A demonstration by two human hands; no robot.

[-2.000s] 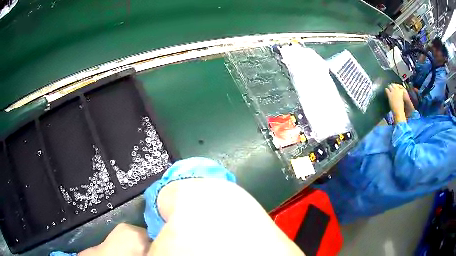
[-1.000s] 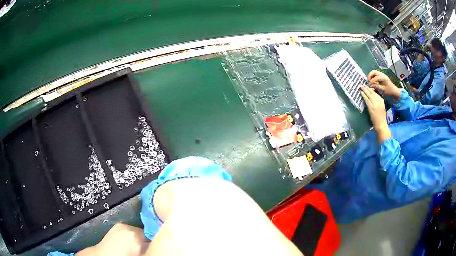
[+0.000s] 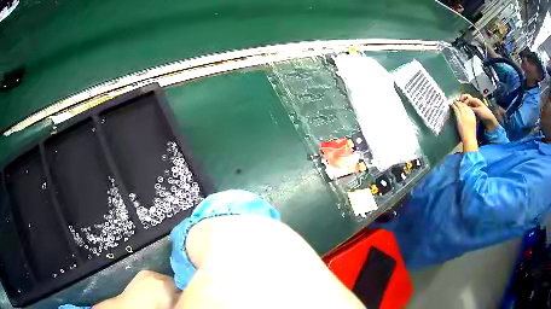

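The black compartment tray (image 3: 72,163) lies at the left, with small silver rings (image 3: 169,193) heaped in two sections and a few scattered elsewhere. Two brass-coloured rings (image 3: 128,249) lie at its front edge. Part of my left hand (image 3: 142,291) shows at the bottom edge, below the tray. A large overexposed pale shape beside a blue cuff (image 3: 232,202) fills the bottom centre; it appears to be my right hand or forearm (image 3: 254,259), very close to the camera. No fingertips show, and anything held is hidden.
The green belt (image 3: 241,24) runs beyond the pale rail (image 3: 211,65). A clear blister tray (image 3: 314,99) carries a white sheet (image 3: 380,111) and red bag (image 3: 339,158). A neighbouring worker's hands (image 3: 470,117) are beside a white gridded tray (image 3: 422,96). A red stool or bin (image 3: 396,253) stands below.
A dark object has appeared on the belt at the far left. The neighbour's hands reached over the gridded tray, then drew back to its right. My visible hand parts have barely moved.
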